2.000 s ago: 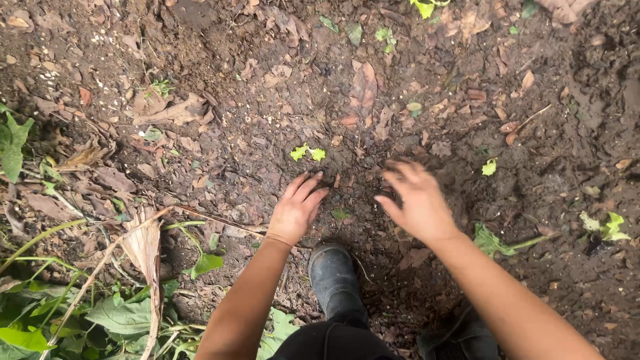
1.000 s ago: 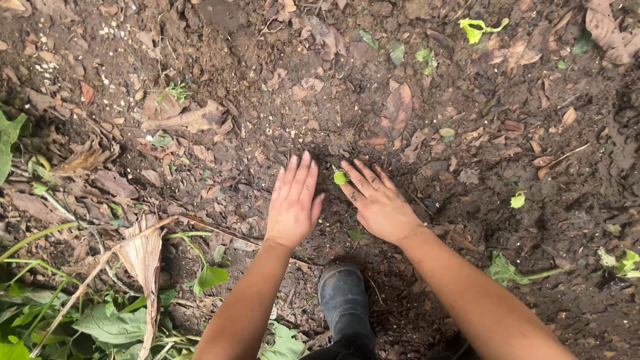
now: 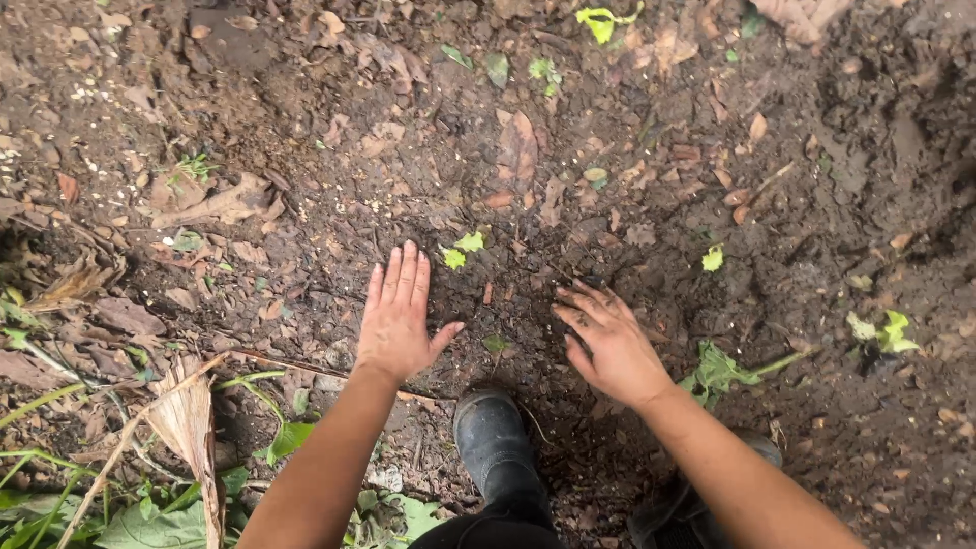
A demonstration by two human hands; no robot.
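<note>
My left hand point(image 3: 398, 324) lies palm down on the brown soil point(image 3: 343, 206), fingers extended, holding nothing. Just right of its fingertips a small bright green seedling point(image 3: 461, 250) stands in the ground. On the seedling's other side, lower right, my right hand point(image 3: 606, 335) rests over the soil with its fingers slightly bent and apart; dirt marks them, and nothing is in its grasp. Beyond it, to the right, is another small seedling point(image 3: 713, 258).
My dark boot point(image 3: 496, 442) is planted between the forearms. A wilted leafy stem point(image 3: 717, 374) lies beside my right forearm. Another seedling point(image 3: 894, 333) is at far right, one more point(image 3: 602, 21) at top. Dry leaves point(image 3: 229, 200) and a dried husk point(image 3: 187, 427) lie left, above green foliage point(image 3: 160, 526).
My hands were close on both sides of the seedling a second ago, the right one partly covering it. Now the right hand has moved away to the right, and the whole seedling shows.
</note>
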